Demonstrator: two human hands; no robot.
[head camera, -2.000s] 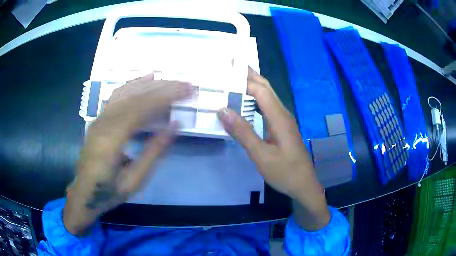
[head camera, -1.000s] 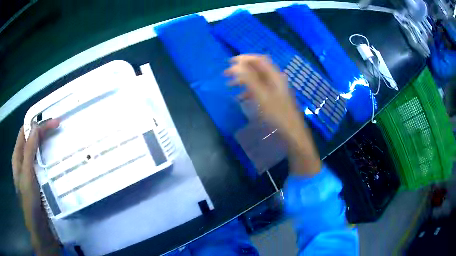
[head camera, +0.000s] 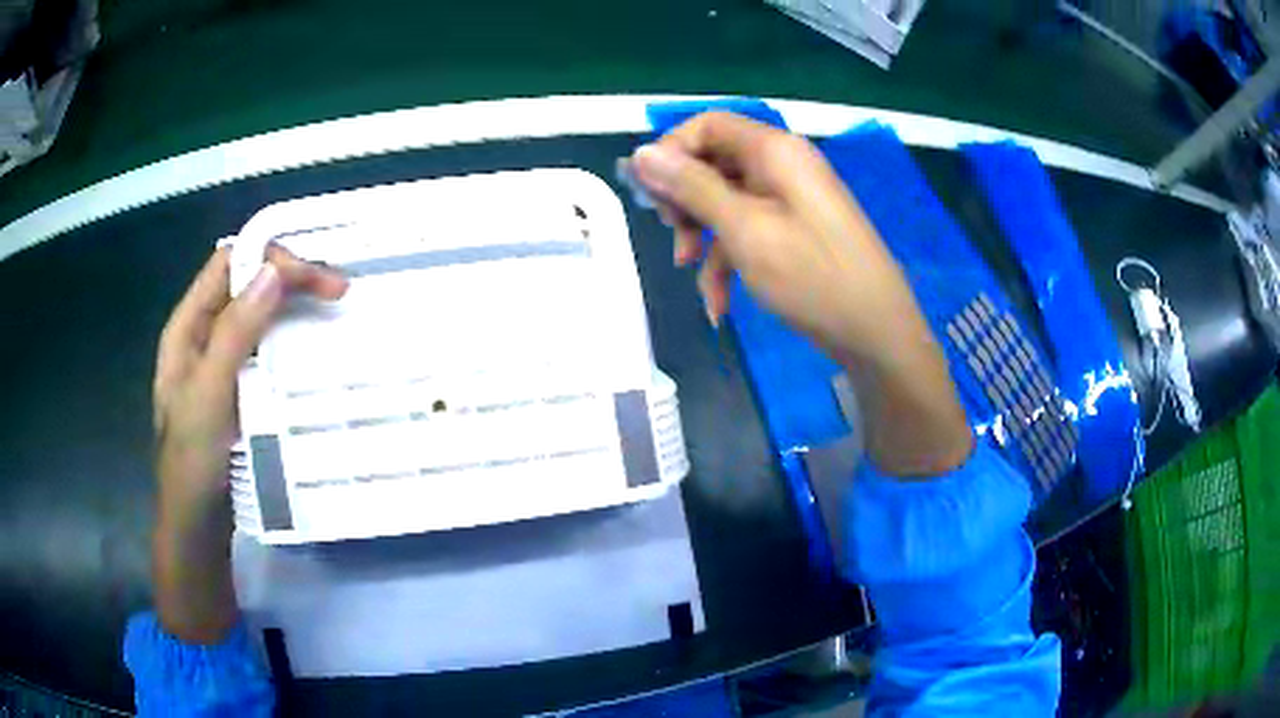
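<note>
The white housing (head camera: 463, 449) lies on the white protective sheet (head camera: 477, 603), its rounded loop stand (head camera: 449, 204) towards the belt. A dark-grey foot pad (head camera: 271, 481) is on its left end and another foot pad (head camera: 636, 438) on its right end. My left hand (head camera: 232, 330) grips the left side of the loop stand, fingers over the frame. My right hand (head camera: 786, 225) is raised beyond the stand's right corner, with a small grey pad (head camera: 639, 180) pinched between thumb and finger.
Blue liner sheets lie at right: one (head camera: 772, 344) partly behind my right arm, a middle one with small pads (head camera: 1011, 386), and another (head camera: 1053, 267). Beyond are a white corded device (head camera: 1154, 330) and a green crate (head camera: 1207, 561). A pale metal edge (head camera: 421, 124) borders the green belt (head camera: 463, 49).
My right hand has moved from the liner sheets to near the stand's corner, now pinching a small pad. My left hand stays on the stand. The view has turned, so the housing appears straighter and more central.
</note>
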